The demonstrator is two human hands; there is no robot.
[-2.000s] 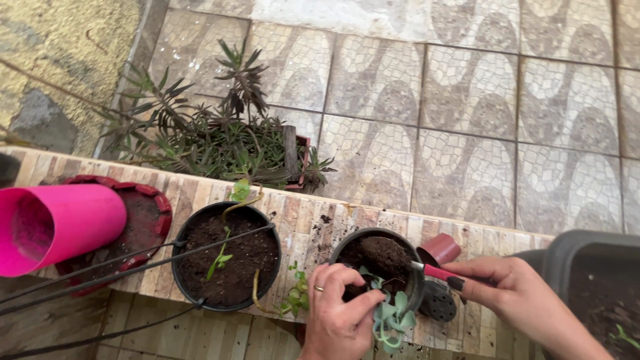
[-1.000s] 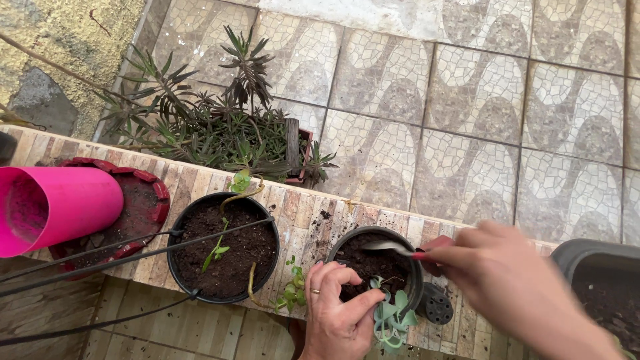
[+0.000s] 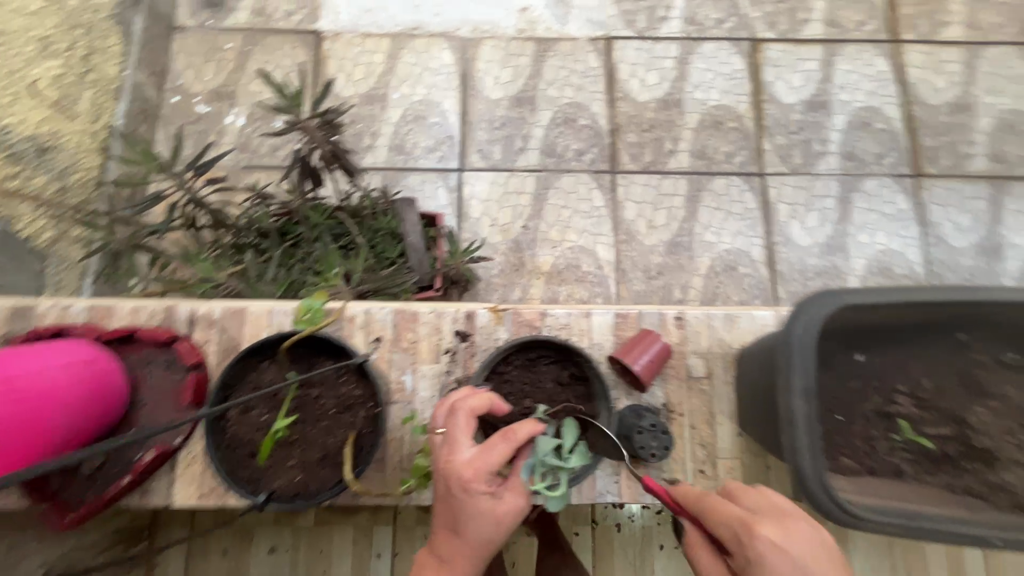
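My left hand [image 3: 484, 472], a ring on one finger, pinches the pale green succulent [image 3: 558, 456] at the near rim of a round dark pot [image 3: 538, 376] of soil. In my right hand [image 3: 744, 524] is the red handle of a metal spoon or small trowel [image 3: 612, 444]. Its blade lies over the pot's right side, close beside the succulent's leaves; the blade's tip is partly hidden. A small reddish-brown pot [image 3: 642, 360] lies on its side right of the soil pot, and a small black pot [image 3: 645, 434] with holes in its base is below it.
On the left of the tiled ledge [image 3: 712, 344] are a hanging pot of soil [image 3: 300, 432] with a seedling, a bright pink pot [image 3: 60, 400] and a red-rimmed planter [image 3: 192, 376]. A large grey planter [image 3: 768, 400] stands right. Beyond the ledge grow spiky plants [image 3: 320, 240].
The spoon or trowel has moved from the pot's far side to its near right side, beside the succulent. My right hand has come nearer to me. The view has shifted.
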